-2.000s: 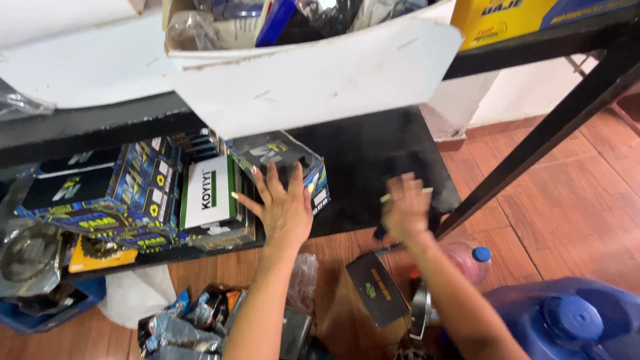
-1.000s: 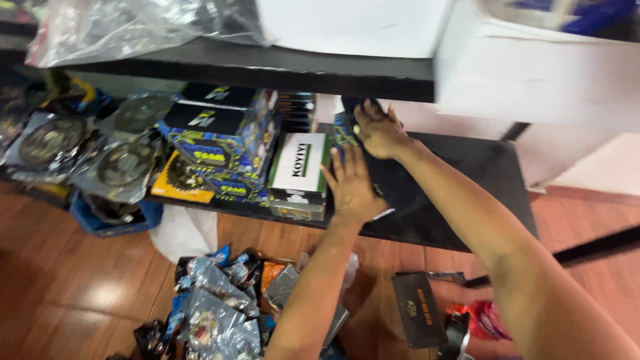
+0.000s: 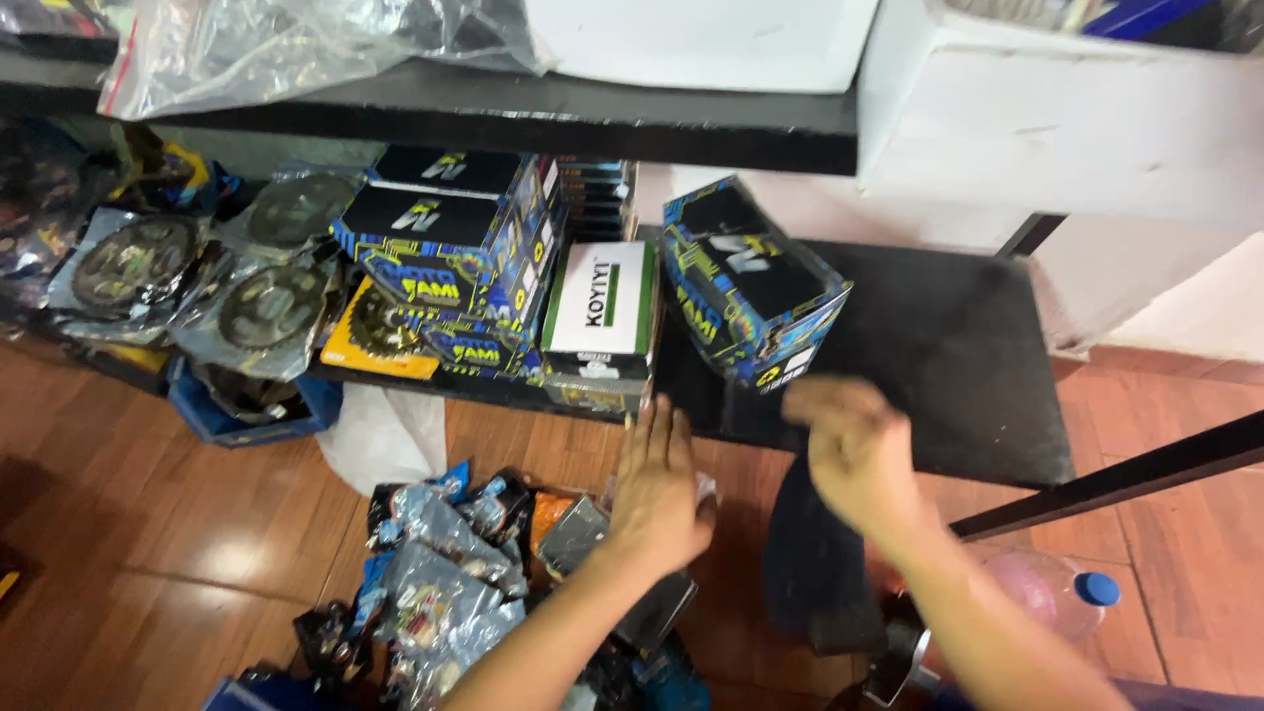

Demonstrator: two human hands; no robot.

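Note:
My left hand (image 3: 660, 486) reaches up with its fingers stretched, just below the front edge of the black shelf (image 3: 948, 355), and holds nothing. Close to the front right corner of a blue and black Moto Fami box (image 3: 755, 281) is my right hand (image 3: 857, 434), blurred, its fingers partly curled; whether it holds anything cannot be told. That box stands slanted on the shelf. Left of it lies a white and green Koyiyi box (image 3: 600, 298) on top of other boxes. More Moto Fami boxes (image 3: 434, 232) are stacked further left.
Bagged sprockets (image 3: 138, 259) lie along the shelf's left part, above a blue bin (image 3: 252, 410). Plastic-bagged parts (image 3: 444, 583) cover the floor below. A bottle with a blue cap (image 3: 1097, 590) stands at lower right, near the slanted metal shelf leg (image 3: 1116, 479). The upper shelf (image 3: 444, 114) overhangs.
Both hands have come away from the shelf toward me. The Moto Fami box right of the Koyiyi box now stands slanted and uncovered by my hands.

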